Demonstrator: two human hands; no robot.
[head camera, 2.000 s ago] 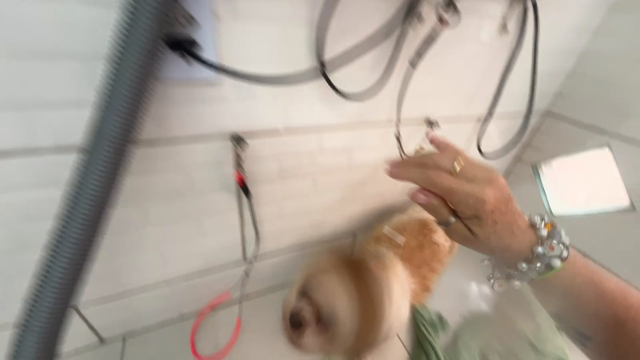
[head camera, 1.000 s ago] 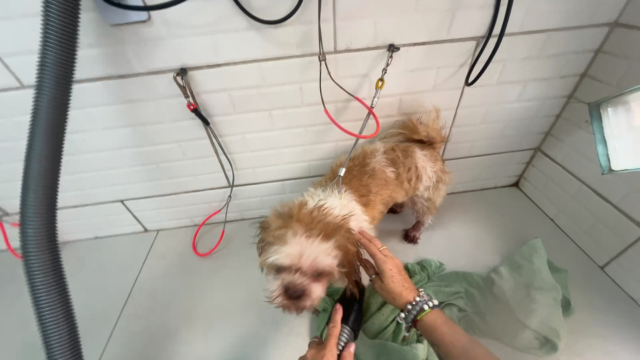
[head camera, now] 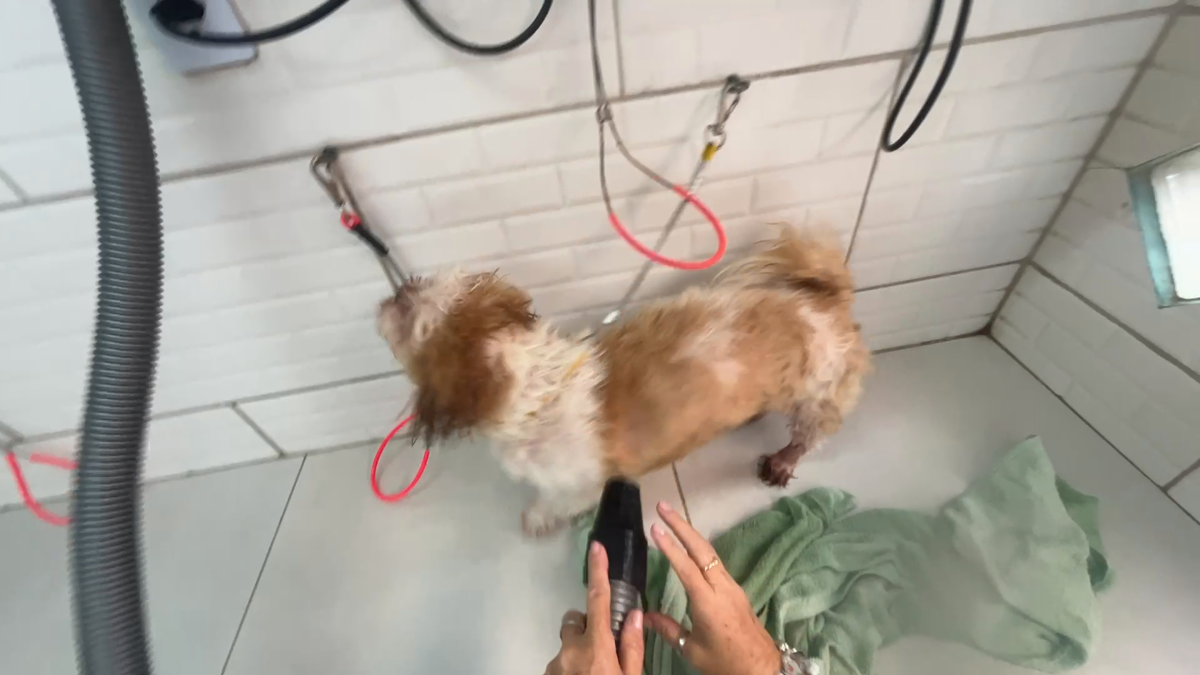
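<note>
A small tan and white dog (head camera: 694, 375) with damp-looking fur stands side-on by the tiled wall, its head turned to the left and raised. My left hand (head camera: 595, 623) grips a black dryer nozzle (head camera: 619, 534) at the bottom centre, its tip pointing up at the dog's chest and side. Just right of the nozzle is my right hand (head camera: 708, 600), fingers spread, with rings and a beaded bracelet; its thumb is near the nozzle's ribbed end. A thin cable tether (head camera: 647, 272) runs from a wall clip to the dog's neck area.
A grey corrugated hose (head camera: 117, 328) hangs at the left. A crumpled green towel (head camera: 937, 562) lies on the tiled floor at the right. Cable loops with red sleeves, one a hanging loop (head camera: 717, 234), and a black loop (head camera: 923, 84) hang along the wall. A glass block (head camera: 1177, 225) is at right.
The dog has turned its head from facing me to the left and up. My right hand, at the dog's neck one second ago, is now off the dog, beside the nozzle.
</note>
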